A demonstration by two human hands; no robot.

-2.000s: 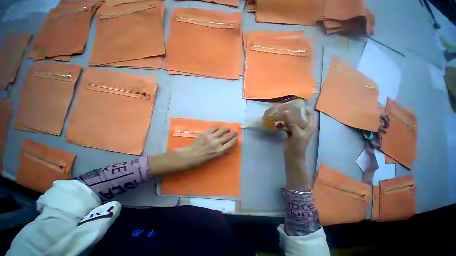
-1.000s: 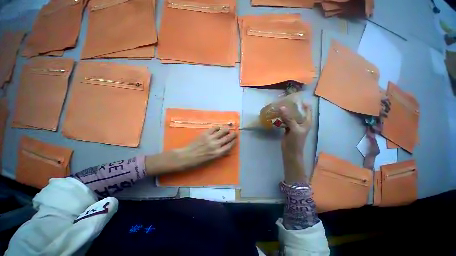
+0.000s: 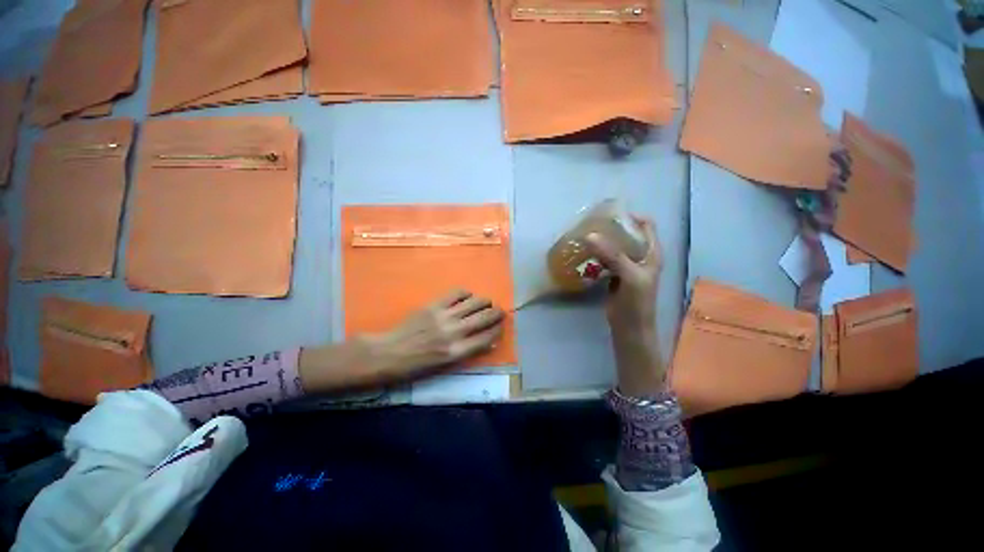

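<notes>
An orange zippered panel (image 3: 394, 283) lies flat in front of me, its zip line near the far edge. My left hand (image 3: 453, 329) rests flat on the panel's lower right part, fingers a little spread, holding nothing up. My right hand (image 3: 631, 264) grips a clear glue bottle (image 3: 577, 259) with amber glue and a small red mark. The bottle is tilted, and its thin nozzle points left to the panel's right edge, below the zip's level. Whether glue comes out cannot be told.
Orange zippered panels lie in stacks at the left (image 3: 210, 221), far side (image 3: 583, 76) and right (image 3: 745, 340). A small dark round thing (image 3: 624, 138) sits by the far stack. White paper (image 3: 847, 275) and a dark tangle (image 3: 809, 205) lie among the right-hand panels.
The view has shifted, so the panels sit higher in the picture. My left hand and the bottle's nozzle have moved down along the panel's right edge, towards me.
</notes>
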